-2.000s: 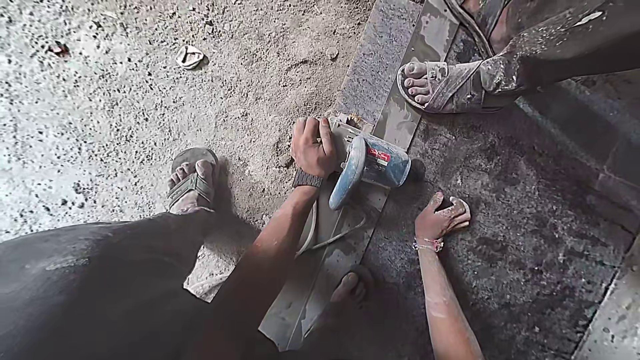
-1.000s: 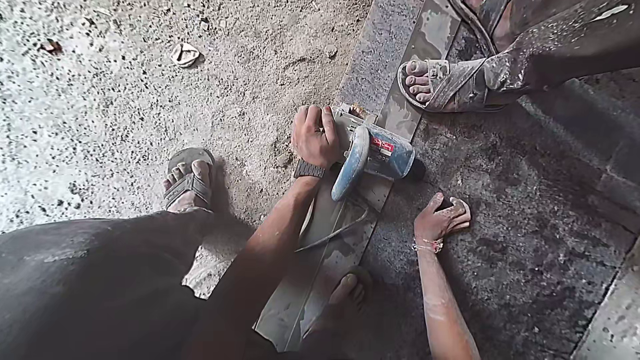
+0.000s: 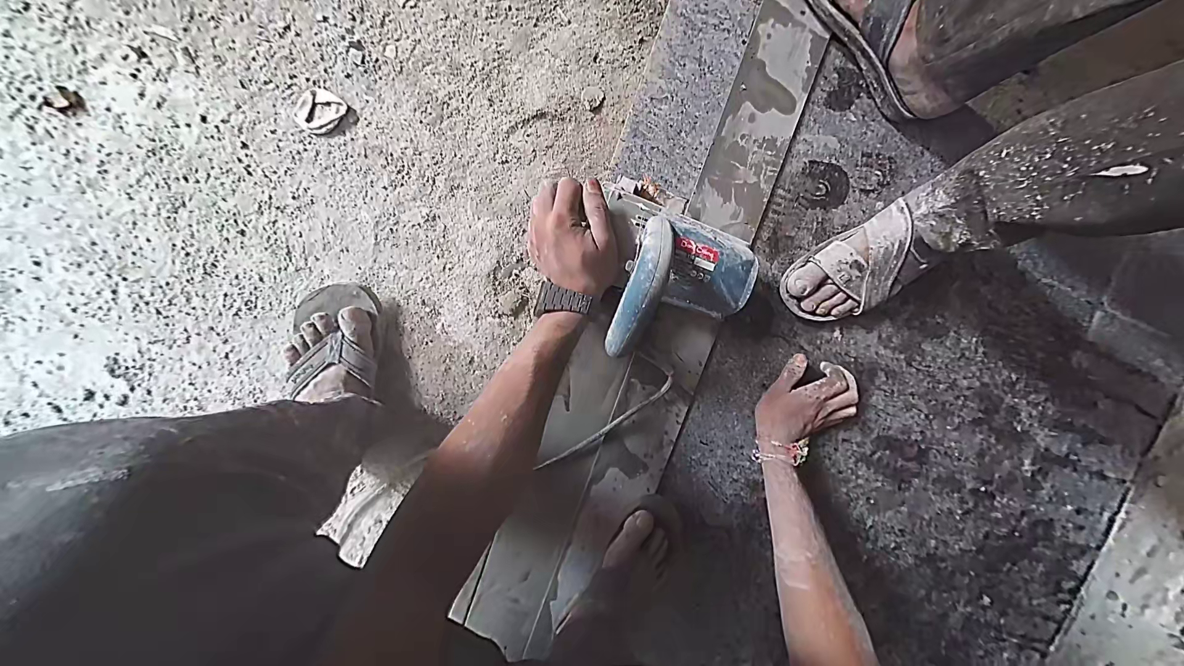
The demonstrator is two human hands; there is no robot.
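My left hand (image 3: 573,236), with a dark watch at its wrist, grips the metal base of a blue handheld power cutter (image 3: 717,264). The cutter's loop handle stands just right of the hand, and its blade is hidden. It rests across long grey stone strips (image 3: 754,102), wet in patches. My right hand (image 3: 805,402), wearing a thread bracelet, is down on a dark stone slab (image 3: 962,462), below and right of the cutter. Its thumb is apart from the bent fingers, and the fingertips look pale. Nothing is plainly held in it.
A cable (image 3: 620,421) curves over the strips below the cutter. Another person's sandalled foot (image 3: 856,268) stands close to the cutter's right, a second sandal (image 3: 879,60) behind it. My feet flank the strips' lower part. Dusty rough ground (image 3: 444,166) lies to the left.
The cutter and my left hand have moved a little up along the strips. The other person's nearer foot has come down toward my right hand, which stays about where it was.
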